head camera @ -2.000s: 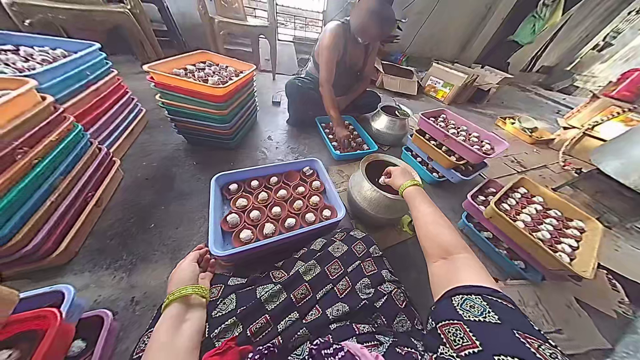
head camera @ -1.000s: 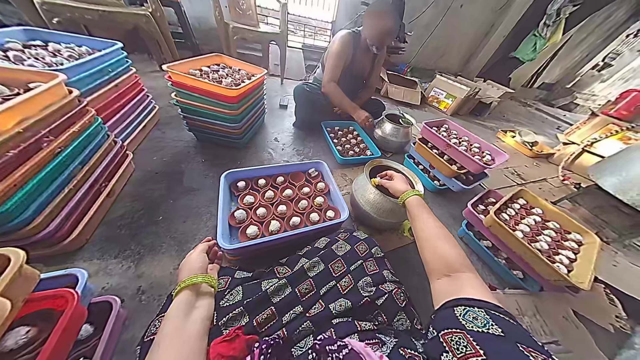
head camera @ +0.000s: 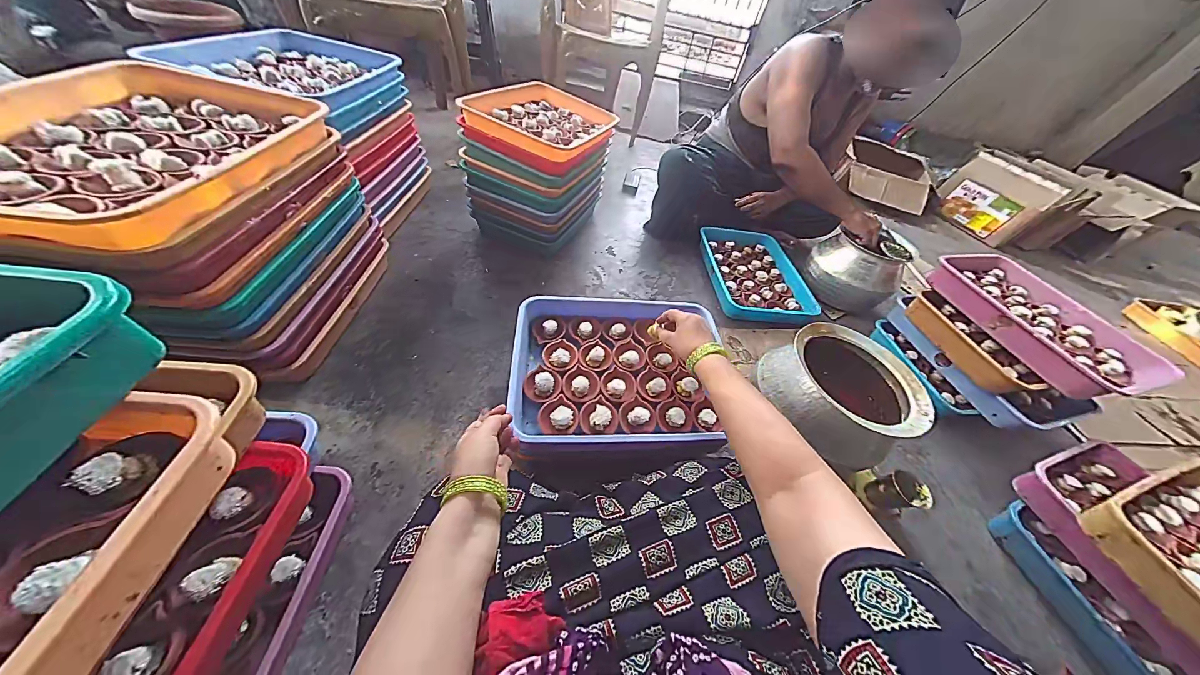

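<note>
A blue-violet plastic tray [head camera: 517,375] with rows of small clay cups, each with a whitish ball in it, lies in front of my lap. My left hand [head camera: 483,445] rests at the tray's near left corner, fingers against its side. Over the far right cups is my right hand [head camera: 682,333], its fingertips pinched on a small yellowish thing that they mostly hide. A whitish ball [head camera: 616,386] sits in a cup near the tray's middle. Right of the tray stands a round metal pot [head camera: 797,398] holding dark liquid, its mouth tilted toward me.
Tall stacks of filled trays stand at left [head camera: 309,309] and behind [head camera: 534,202]. A seated person [head camera: 778,122] reaches into another metal pot [head camera: 848,272] beside a turquoise tray [head camera: 717,286]. More stacked trays [head camera: 1059,366] and cardboard boxes [head camera: 1003,197] are at right; a small metal cup [head camera: 895,490] is near the pot.
My right hand has moved from the pot's mouth to the far right part of the tray. The other person's hand has gone from the turquoise tray to the other pot.
</note>
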